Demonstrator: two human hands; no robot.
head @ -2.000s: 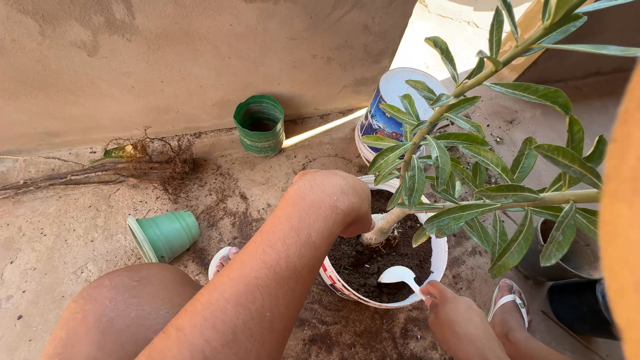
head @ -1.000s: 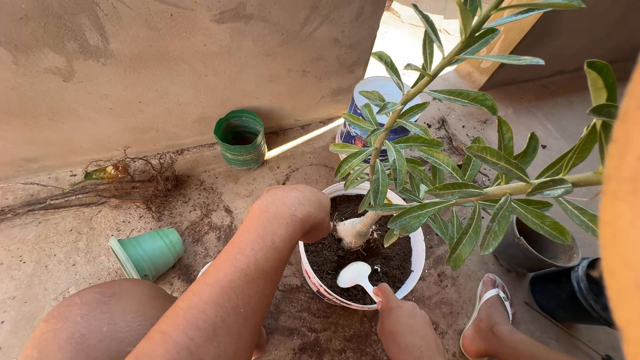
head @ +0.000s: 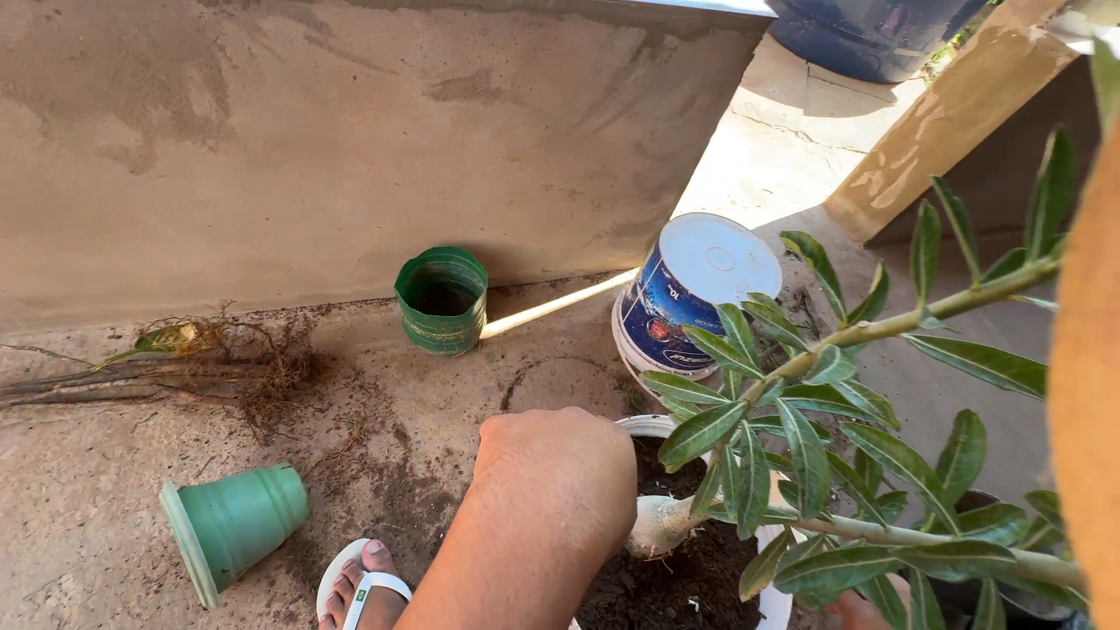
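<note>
My left hand (head: 560, 472) reaches over the left rim of a white plastic pot (head: 649, 426), beside the thick pale stem base (head: 661, 525) of a leafy plant. Its back faces me and its fingers are hidden, so its grip cannot be told. Dark soil (head: 678, 582) lies in the pot around the stem base, which leans to the right. Long green leaves (head: 809, 459) hang over the pot's right side. My right hand is out of view, and no scoop shows.
On the floor are a green round container (head: 442, 302), a green plastic pot (head: 236, 525) on its side, uprooted stems with roots (head: 201, 376) and a blue-and-white bucket (head: 678, 306). A sandalled foot (head: 367, 595) is at the bottom. A wall (head: 350, 149) stands behind.
My right hand and the white scoop, seen at the pot in both earlier frames, have gone from view. My left hand remains beside the stem base. The view has shifted.
</note>
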